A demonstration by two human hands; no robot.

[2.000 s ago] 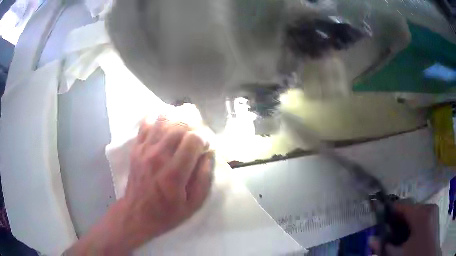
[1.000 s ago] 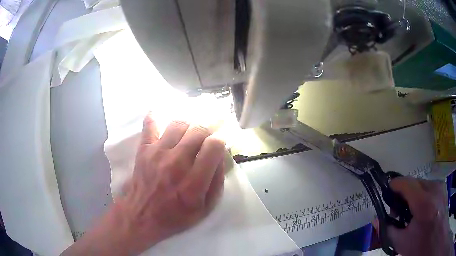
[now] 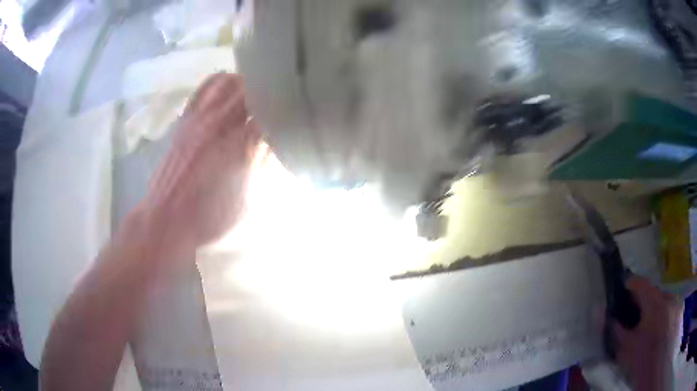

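Note:
A cream fabric panel [image 3: 306, 344] lies under the machine head [image 3: 351, 84] and down to the table's front edge, its middle washed out by bright light. The needle area is hidden by glare and blur. My left hand [image 3: 202, 160], blurred, is at the panel's upper left beside the head; its fingertips are partly hidden, and whether it holds fabric cannot be told. My right hand [image 3: 646, 328] is at the lower right, holding black-handled scissors [image 3: 615, 282] with the blades pointing up and left, away from the fabric.
A stack of cream panels [image 3: 61, 229] lies at the left, with crumpled cream pieces [image 3: 153, 122] above it. A green control panel [image 3: 642, 141] and a yellow box [image 3: 675, 237] are at the right. A printed ruler scale [image 3: 489, 359] runs along the front edge.
My left hand has moved up and left, off the middle of the panel. The scissors have swung right, away from the machine head, with my right hand. The view has shifted slightly.

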